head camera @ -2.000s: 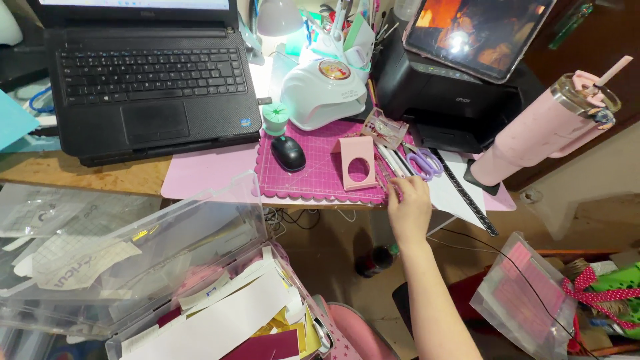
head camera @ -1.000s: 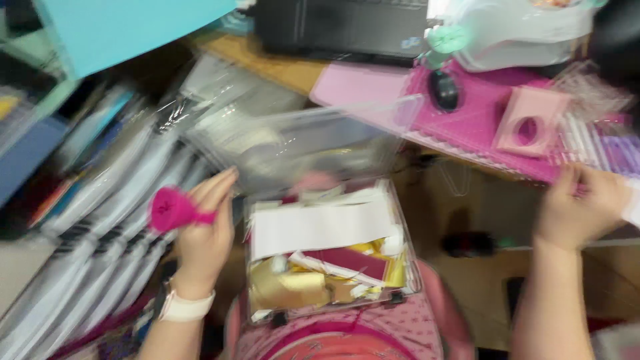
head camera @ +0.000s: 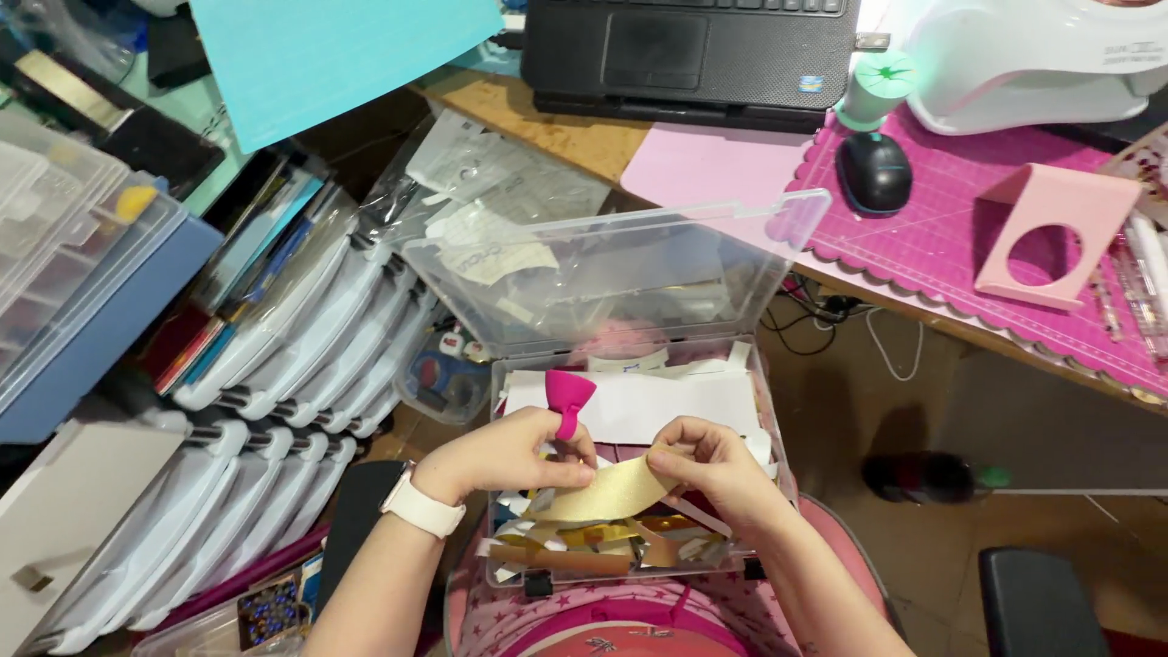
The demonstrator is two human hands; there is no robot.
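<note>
A curved strip of pale gold paper point(head camera: 607, 495) is pinched between my two hands above an open clear plastic box point(head camera: 768, 411). My left hand point(head camera: 529, 452), with a magenta ring-like holder point(head camera: 569, 400) on a finger and a white watch band at the wrist, has its thumb and fingertips at the strip's upper left edge. My right hand point(head camera: 707, 465) grips the strip's right end. Inside the box lie a wide white paper piece point(head camera: 639, 401) and many gold, brown and white scraps point(head camera: 557, 555). The box rests on my lap, its transparent lid point(head camera: 602, 274) raised behind it.
A wooden desk point(head camera: 547, 123) carries a laptop point(head camera: 689, 64), a black mouse point(head camera: 874, 173), a pink phone stand point(head camera: 1058, 237) and a magenta cutting mat point(head camera: 958, 265). White stacked trays point(head camera: 292, 338) and a blue organizer case point(head camera: 100, 319) stand at left. A bottle point(head camera: 922, 476) is on the floor at right.
Both hands have come together over the box from either side, and the gold strip is now between them. My right hand has left the desk edge. The view has swung left since the oldest frame.
</note>
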